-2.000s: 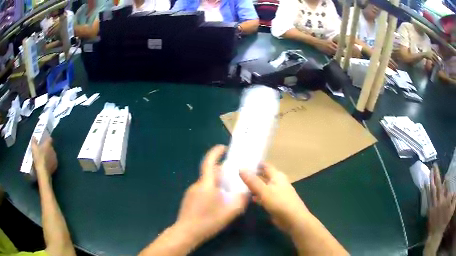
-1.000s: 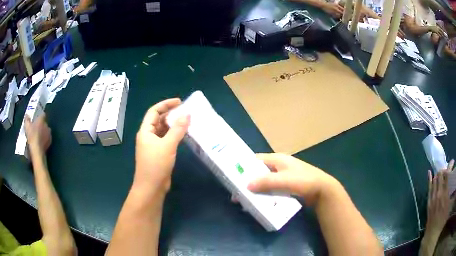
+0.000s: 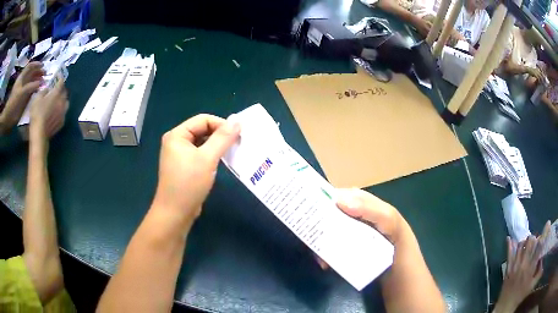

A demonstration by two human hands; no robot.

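A long white retail carton [image 3: 306,202] is held tilted above the green table, its upper end to the left. Its side with a printed brand name and lines of small text faces me. My left hand [image 3: 194,160] pinches the flap at the upper end between thumb and fingers. My right hand [image 3: 382,223] grips the lower end, thumb on top and fingers mostly hidden beneath. The inside of the carton cannot be seen.
Two cartons [image 3: 127,101] lie side by side at left. Another person's hands [image 3: 46,101] work at far left by scattered white pieces. A brown cardboard sheet [image 3: 373,128] lies beyond my hands. Stacked leaflets [image 3: 503,160] and a person's hand [image 3: 525,263] are at right. Pale posts [image 3: 480,58] stand behind.
The carton was first upright and blurred, then tilted left. It has since rolled to show its text side. My left hand moved from its lower part to its upper end. The neighbour now has two hands in view.
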